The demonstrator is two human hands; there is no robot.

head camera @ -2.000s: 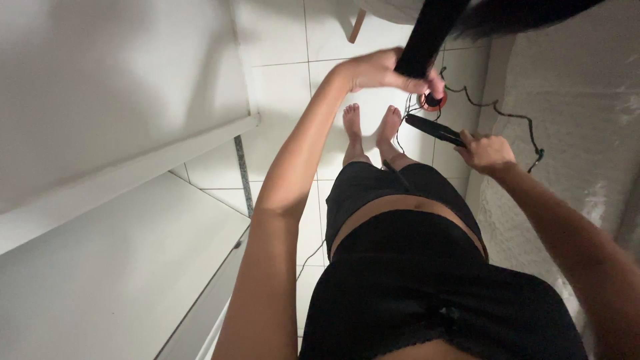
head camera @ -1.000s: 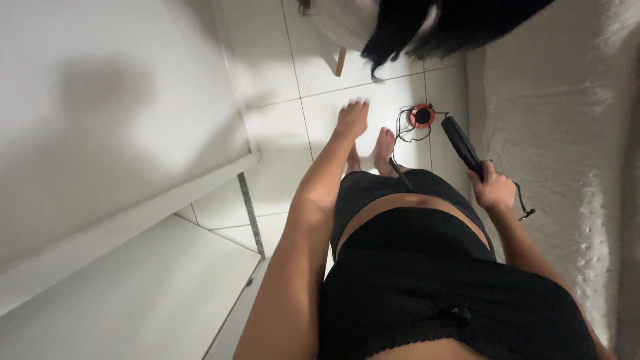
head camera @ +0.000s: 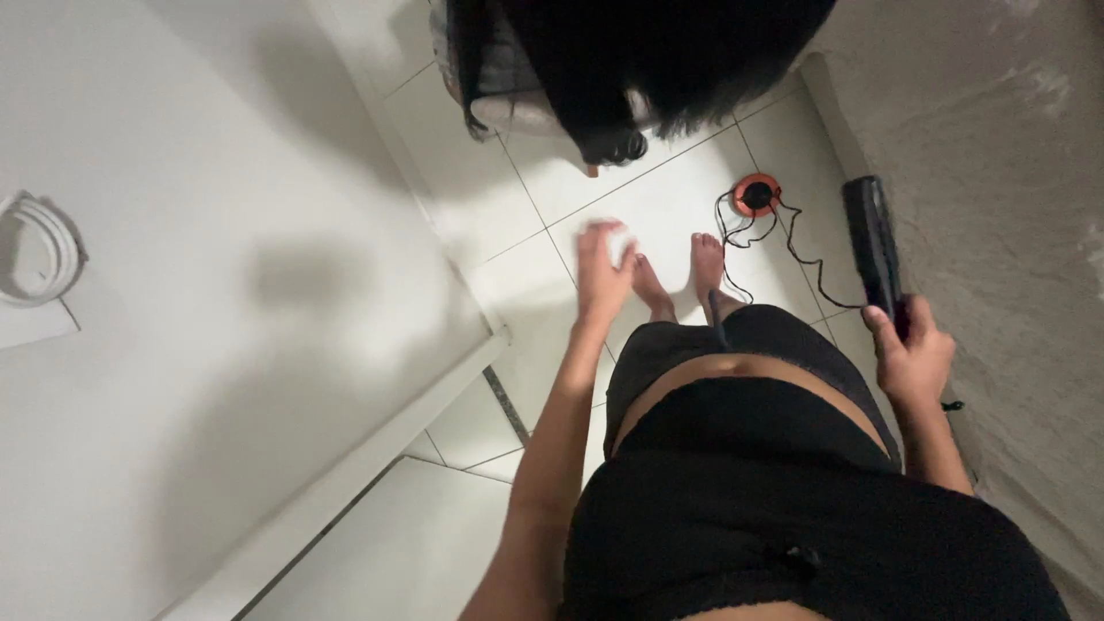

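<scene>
My right hand [head camera: 916,354] is closed around the lower end of a black hair straightener [head camera: 875,246], which points up at the right; whether its plates touch is unclear. A thin dark cord runs from near this hand to an orange-and-black round cord reel [head camera: 755,196] on the floor. Blurred at the fingertips, my left hand [head camera: 605,267] is held in the air with its fingers apart and nothing in it. Long black hair [head camera: 655,60] hangs at the top, above my left hand and touching neither hand. Whose head it belongs to is hidden.
White floor tiles [head camera: 664,203] lie around my bare feet. A pale covered surface [head camera: 992,216] runs along the right side. At the left stand a white wall or panel [head camera: 216,172] and a coiled white cable or hose [head camera: 39,250]. Loose cord lies beside my feet.
Two seconds ago my left hand held a lock of the black hair near the straightener; it has let go and come down. The straightener has moved right, away from the hair.
</scene>
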